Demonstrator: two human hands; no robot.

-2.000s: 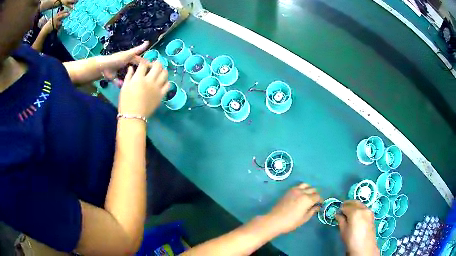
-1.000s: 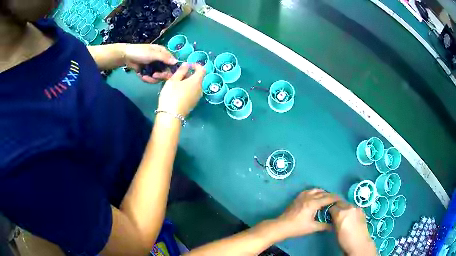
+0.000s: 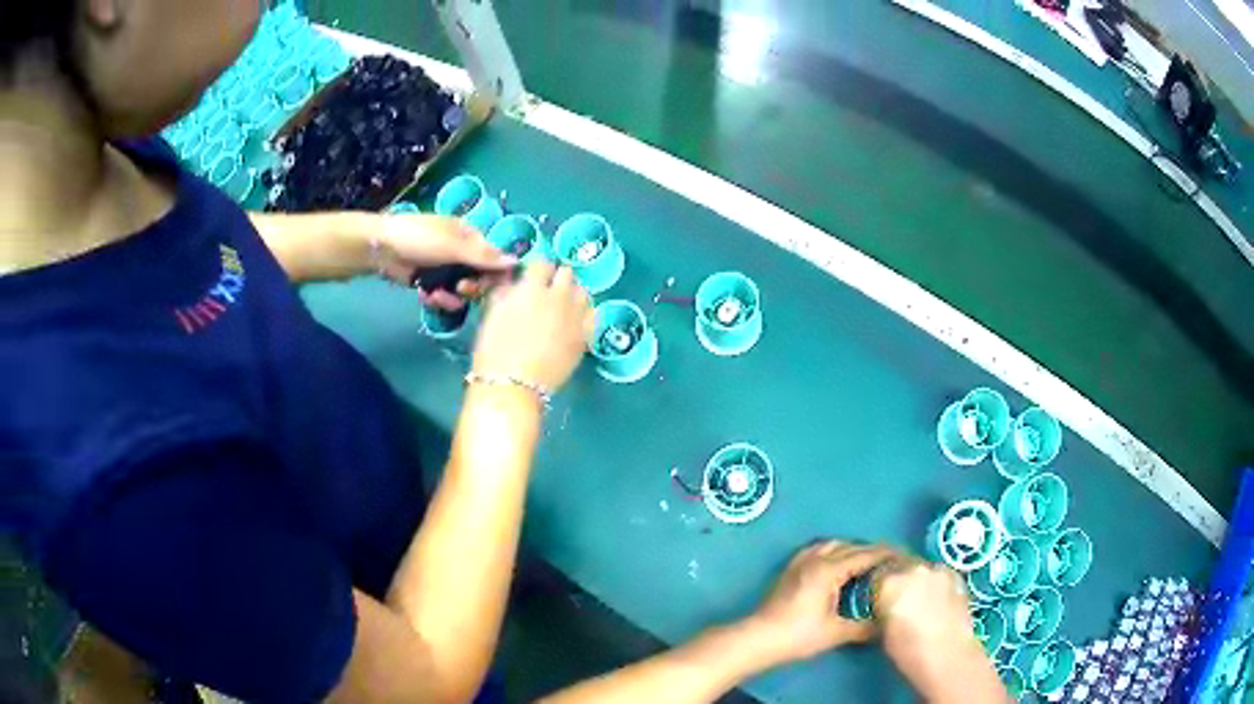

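Observation:
My left hand (image 3: 822,594) and my right hand (image 3: 924,605) meet at the lower right and both grip one turquoise housing (image 3: 860,594). It is tilted on its side and mostly hidden by the fingers. Whether a motor is in it cannot be seen. A housing with a white centre and a short wire tail (image 3: 739,481) stands on the bench, up and left of my hands. Another housing with a bright white centre (image 3: 968,534) lies just above my right hand.
Several turquoise housings (image 3: 1034,505) stand at right, beside massed silver motors (image 3: 1139,640) and a blue bin (image 3: 1231,605). A neighbour's hands (image 3: 530,323) work at left among more housings (image 3: 728,312), near a box of black parts (image 3: 371,138). A whitish rail (image 3: 825,272) runs behind.
The housing between my hands was upright with its opening showing two seconds ago; now it is tilted and enclosed by both hands. The neighbour's hands left the black parts and moved right. The view has shifted slightly.

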